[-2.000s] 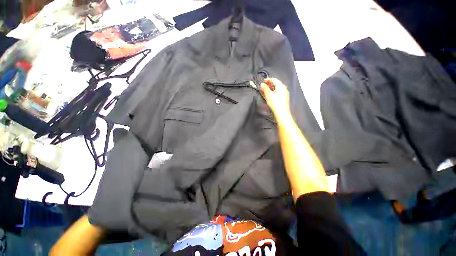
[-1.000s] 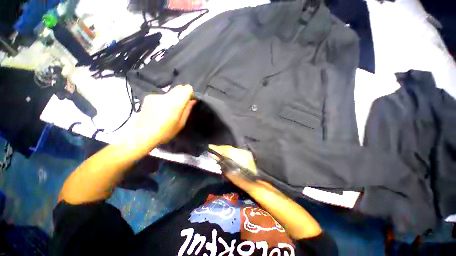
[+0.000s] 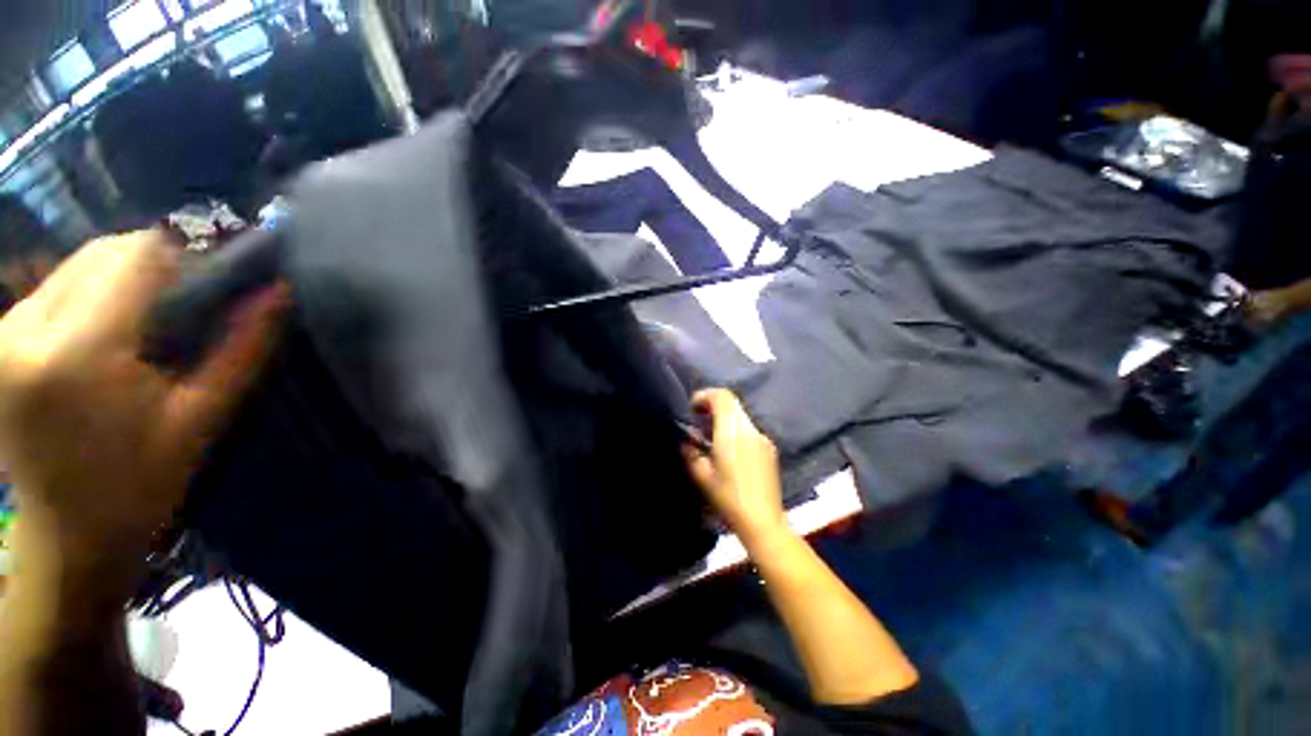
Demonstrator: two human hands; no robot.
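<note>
A dark grey suit jacket (image 3: 417, 331) is lifted up in front of me, its dark inside partly open to view. My left hand (image 3: 144, 360), large and close at the left edge, is closed on the jacket's shoulder or sleeve part. My right hand (image 3: 726, 446) grips the jacket's edge at the centre, fingertips pinched on the cloth. A black clothes hanger (image 3: 647, 289) shows at the jacket's opening, its bar running across and one end sticking out to the right. Any small tool in my right hand cannot be made out.
More grey jackets (image 3: 920, 316) lie on the white table (image 3: 863, 137) at the right. A navy garment (image 3: 633, 209) lies flat beyond. A person's hand (image 3: 1277, 302) shows at the right edge. A cord (image 3: 263, 626) and a pale rounded object (image 3: 151, 644) are at the lower left.
The jacket has gone from lying on the table to being held up with the hanger in it. My left hand has moved up and left. The view has swung up, showing the room.
</note>
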